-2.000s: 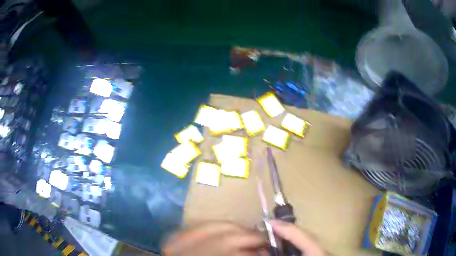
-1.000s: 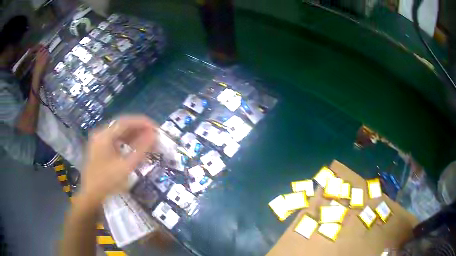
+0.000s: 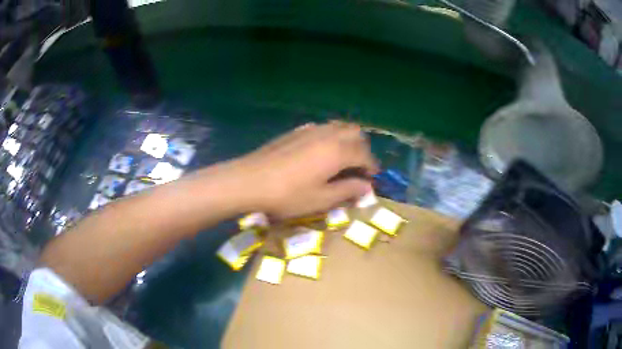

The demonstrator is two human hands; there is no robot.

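My left hand (image 3: 314, 170) reaches in from the left, blurred, over the back of the brown cardboard (image 3: 354, 300). Its thumb and fingers are bent with a dark gap between them. A white pouch cell (image 3: 367, 199) shows just below the thumb tip; I cannot tell whether the hand grips anything. More white cells with yellow edges lie on the cardboard, such as one at the right (image 3: 387, 221) and one at the front (image 3: 271, 269). The hand and forearm cover part of the group. Small blue parts (image 3: 391, 183) lie just beyond the fingers. My right hand is not in view.
A black fan with a wire guard (image 3: 525, 266) stands right of the cardboard, with a grey-white hood (image 3: 542, 146) behind it. A box with glittering contents (image 3: 508, 339) is cut off at bottom right. Clear plastic bags (image 3: 453, 183) lie behind. Assemblies (image 3: 164, 172) lie on plastic at left.
The view has swung back right. My left hand has moved from over the assemblies at left to the back of the cardboard. The soldering iron seen earliest is out of view.
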